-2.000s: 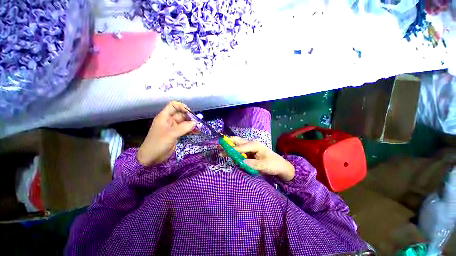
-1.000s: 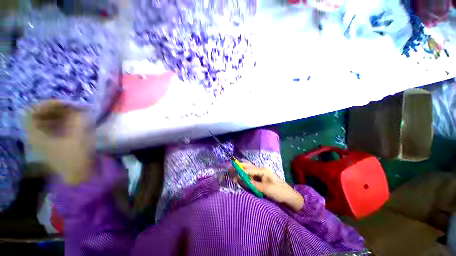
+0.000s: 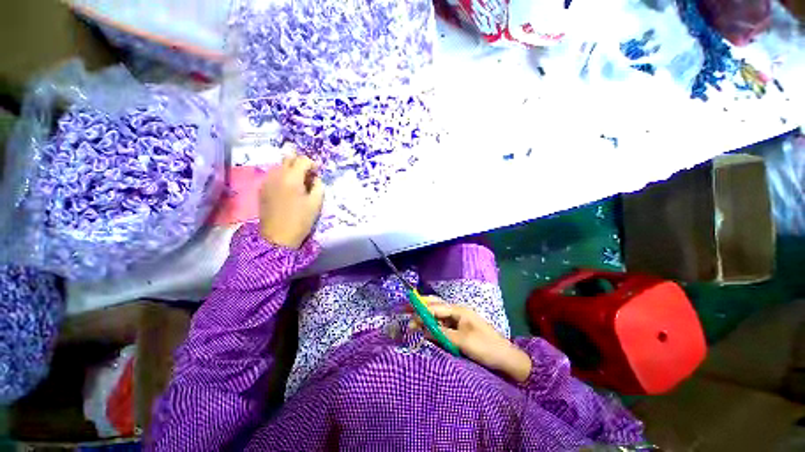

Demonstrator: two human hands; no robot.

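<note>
My right hand (image 3: 465, 332) holds scissors (image 3: 429, 320) with green handles and yellow near the pivot over my lap. The dark blades point up and left and look closed. My left hand (image 3: 292, 201) is over the table's front part, at the near left edge of the heap of purple-and-white looped pieces (image 3: 366, 132). Its fingers are bent; whether they hold a piece cannot be told. A clear plastic bag (image 3: 119, 172) full of such pieces stands left of the heap. A pink-red flat pad (image 3: 240, 196) lies between bag and heap, partly behind my left hand.
The white-covered table (image 3: 494, 190) ends just beyond my knees. Another bag of purple pieces (image 3: 26, 331) is at lower left. A red plastic stool (image 3: 658, 337) and a cardboard box (image 3: 741, 219) are at right. Blue pieces (image 3: 706, 75) lie far right. A patterned cloth (image 3: 335, 328) covers my lap.
My left hand has moved from the scissors out to the left by the bag, then right to the heap's near edge. The scissors stay in my right hand. The view has shifted.
</note>
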